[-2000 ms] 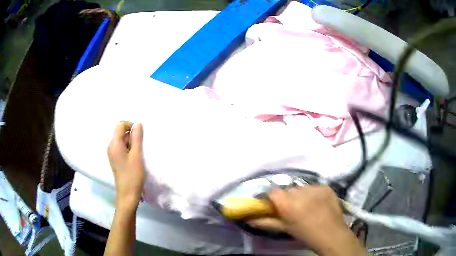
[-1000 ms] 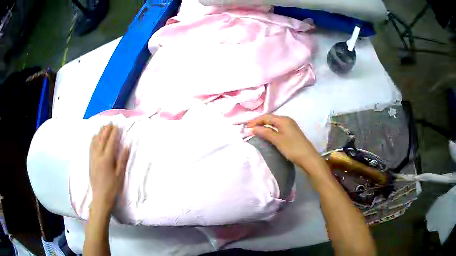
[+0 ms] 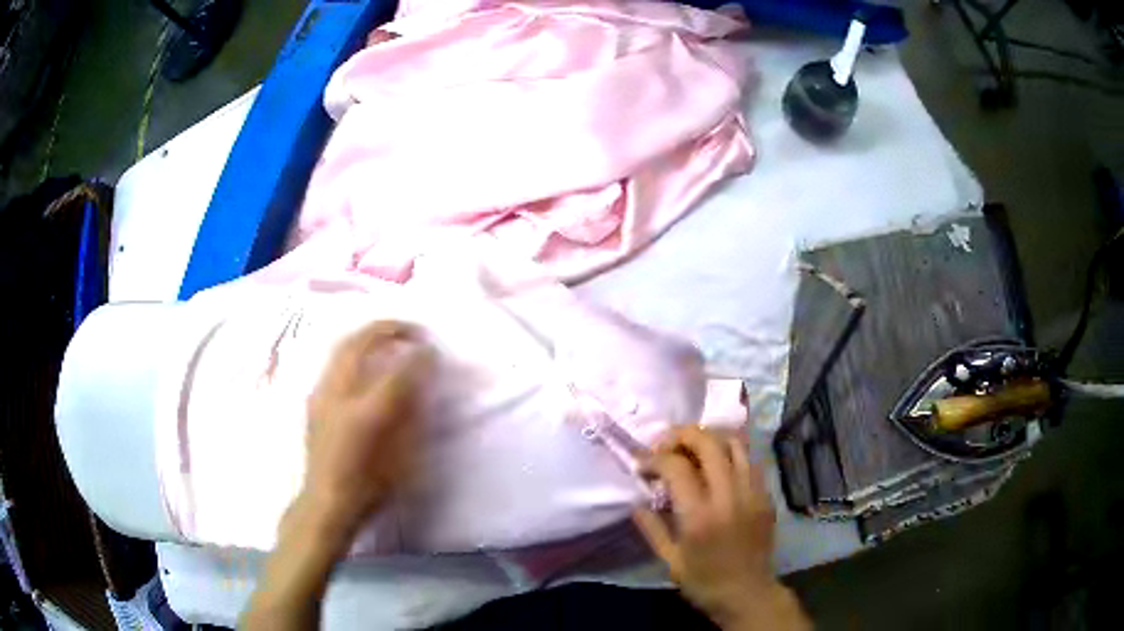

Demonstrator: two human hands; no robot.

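The pink satin garment (image 3: 530, 407) lies over the rounded white pressing buck (image 3: 109, 419), whose left end is bare. More of its cloth is heaped behind, near the blue support arm. My left hand (image 3: 376, 413) is blurred over the middle of the cloth; whether it grips anything is unclear. My right hand (image 3: 709, 512) pinches a fold of the garment near its right front edge, where a narrow puckered strip shows. The steam iron (image 3: 980, 404) with its yellow-brown wooden handle sits on the iron rest at the right, untouched.
The blue support arm (image 3: 265, 160) crosses the white table (image 3: 715, 277) at back left. A round dark bottle (image 3: 820, 101) with a white nozzle stands at back right. The grey iron rest (image 3: 906, 308) is at right. A dark brown basket (image 3: 37, 358) stands at far left.
The iron went from my right hand onto the rest, then shifted right on it. My right hand moved from the garment's back edge to its front right. My left hand moved right. More cloth covers the buck's right end.
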